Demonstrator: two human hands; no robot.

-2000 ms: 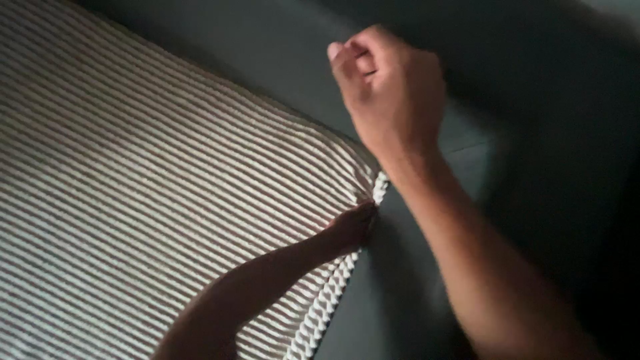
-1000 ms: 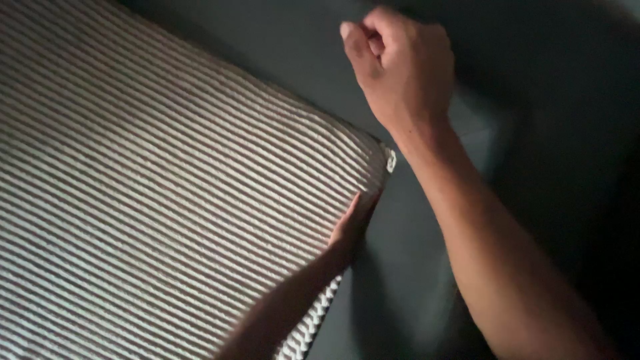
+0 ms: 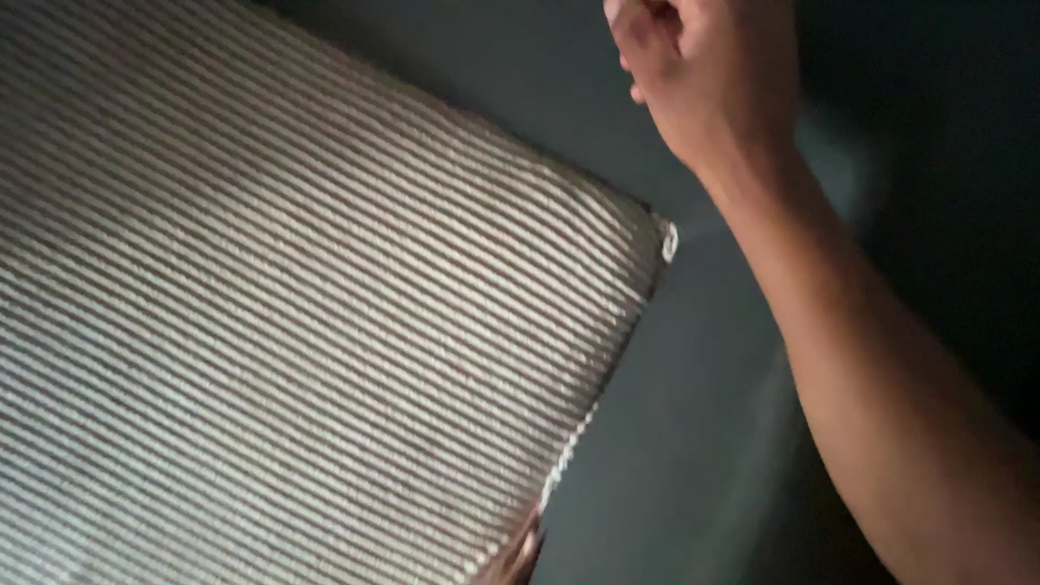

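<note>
A striped light-and-dark ribbed fabric (image 3: 341, 301) covers the left and middle of the view, its corner pointing right, with a small white loop of edging (image 3: 669, 241) at the tip. My left hand (image 3: 517, 556), mostly cut off by the bottom edge of the view, touches the fabric's lower right edge; whether it grips is hidden. My right hand (image 3: 699, 65) hangs above and right of the corner, apart from the fabric, its fingers curled and nothing seen in them.
A dark grey smooth surface (image 3: 674, 390) lies under and beyond the fabric, along its upper and right edges. The far right is in deep shadow.
My left hand has slid down along the fabric's edge from near the corner. The corner, bunched two seconds ago, lies smoother. My right hand stays curled above the surface.
</note>
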